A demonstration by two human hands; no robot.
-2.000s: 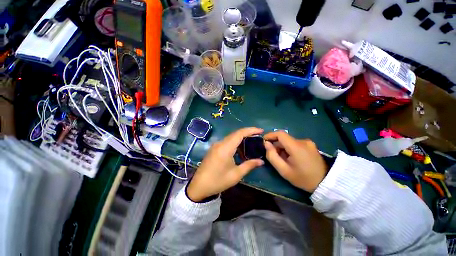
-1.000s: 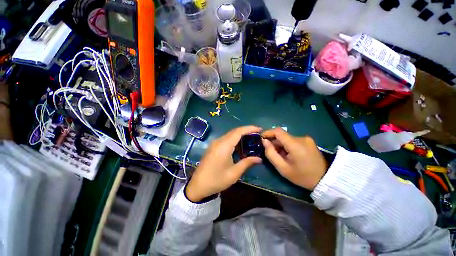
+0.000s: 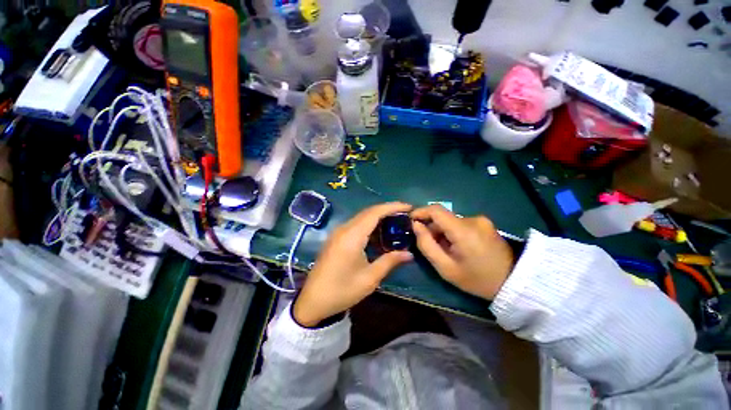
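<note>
A small dark rounded-square watch body [image 3: 396, 231] is held over the front edge of the green bench, with a bluish sheen on its face. My left hand [image 3: 346, 260] holds it between thumb and index finger from the left side. My right hand [image 3: 466, 247] has its fingertips pressed on the watch's right edge. Its underside is hidden. A square charging dock [image 3: 309, 208] on a white cable lies to the left of my left hand.
An orange multimeter [image 3: 228, 88] and tangled white cables are at the left. A white dispenser bottle [image 3: 357, 100], clear cups and a blue bin [image 3: 437, 117] stand behind. A blue square [image 3: 567, 202], a soft bottle [image 3: 615, 218] and orange-handled cutters [image 3: 699, 279] lie right.
The view has shifted slightly, so the bench items sit a little further left. Both hands stay on the watch. Its face has tilted a little and now shows a bluish sheen.
</note>
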